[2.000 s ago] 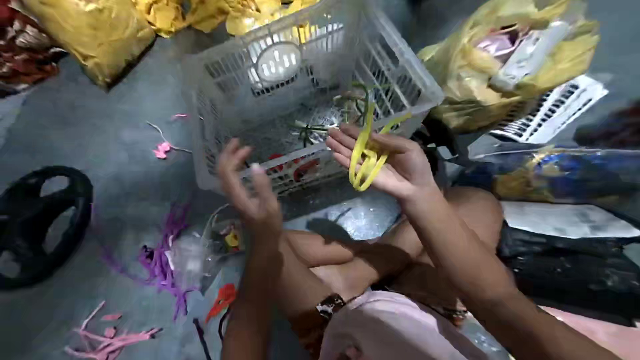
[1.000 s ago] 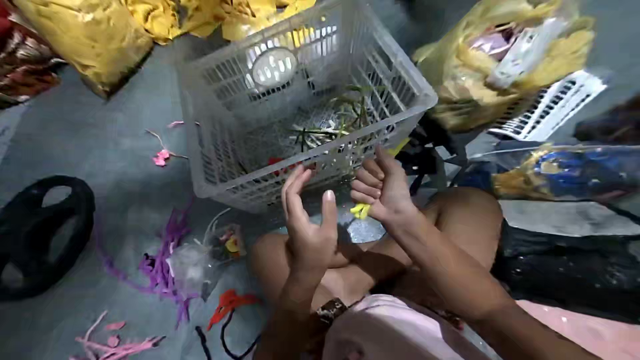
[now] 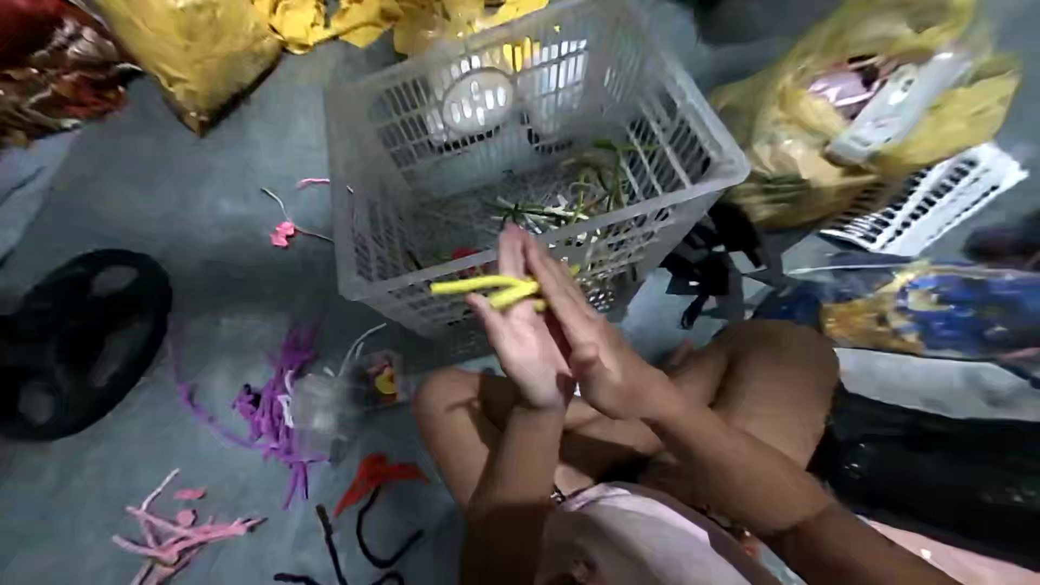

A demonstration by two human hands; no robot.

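Observation:
Palm against palm, my left hand (image 3: 524, 345) and my right hand (image 3: 597, 345) press together just over the near rim of a clear plastic crate (image 3: 520, 244). Between them is a bent yellow strip (image 3: 479, 284), soft-looking and cord-like, whose ends stick out to the left; its exact material cannot be told. Thin green and white pieces (image 3: 561, 213) lie inside the crate. The inner sides of both palms are hidden where they meet.
On the grey floor at left lie a black toy steering wheel (image 3: 81, 341), purple strips (image 3: 280, 398), pink strips (image 3: 175, 536), a red piece (image 3: 378, 479) and dark cords (image 3: 329, 536). A yellow plastic bag (image 3: 788, 122) and a white slotted rack (image 3: 930, 199) stand at right.
The looped yellow strip was in my right hand, with my left hand apart from it. Both hands have come together, and the strip now pokes out between them.

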